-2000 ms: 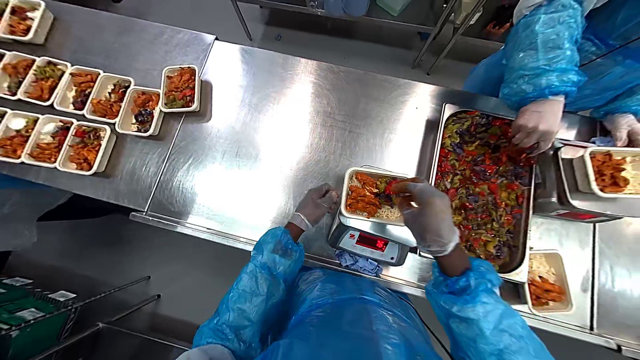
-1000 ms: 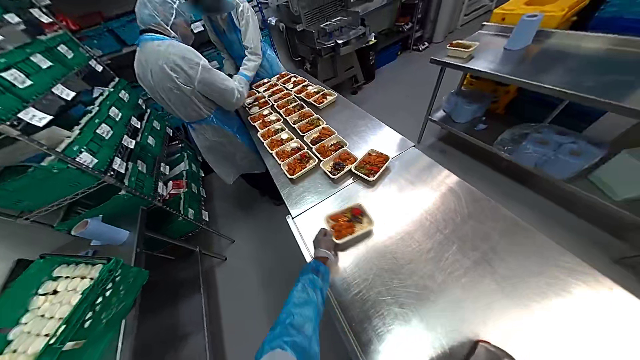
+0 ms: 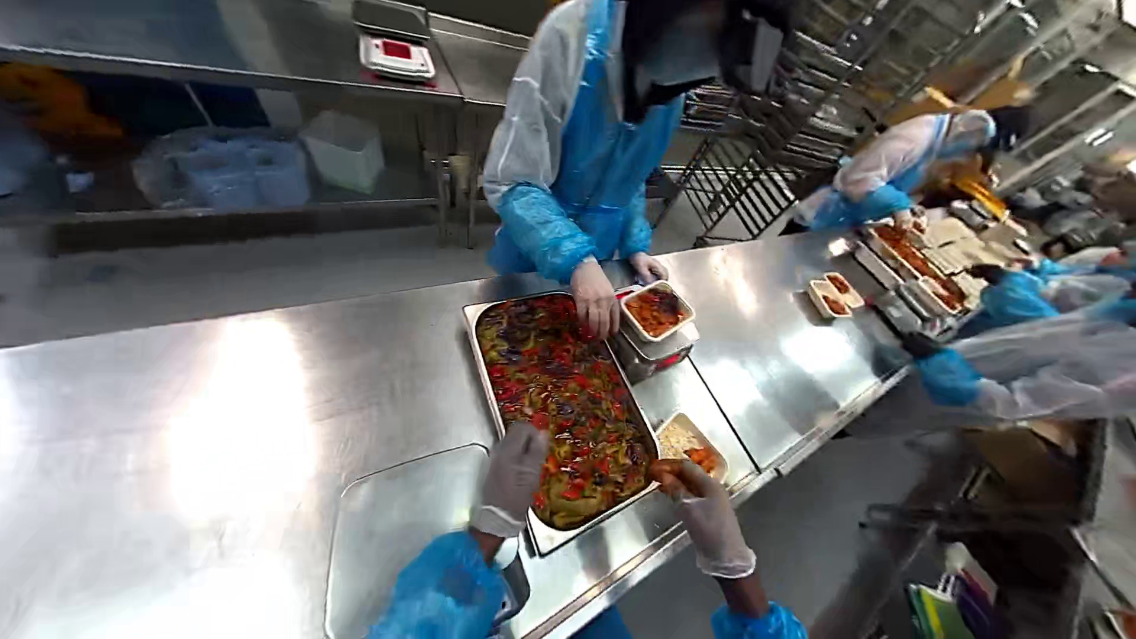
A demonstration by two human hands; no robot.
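A deep metal tray [image 3: 568, 399] of cooked mixed vegetables lies on the steel table. My gloved left hand [image 3: 515, 470] is over the tray's near left edge; its grip is unclear from blur. My gloved right hand [image 3: 706, 515] is at the tray's near right corner, its fingers beside a food container [image 3: 697, 448] with rice and orange-brown pieces. Whether it holds anything cannot be told. Under my left forearm is a flat metal plate [image 3: 399, 524], probably the scale's top. Across the table, a co-worker's gloved hand [image 3: 595, 297] touches the vegetables, near a filled container [image 3: 657, 311] on a second scale.
The steel table [image 3: 204, 426] runs left and right, with a seam right of the tray. Two filled containers [image 3: 834, 295] stand farther right, near other workers and more trays. Behind, a side bench holds another scale [image 3: 397, 58]. A wire rack [image 3: 745, 177] stands behind the co-worker.
The view has swung far to the right, from the rows of filled containers to the vegetable tray. The container that my left hand touched a second ago is out of view.
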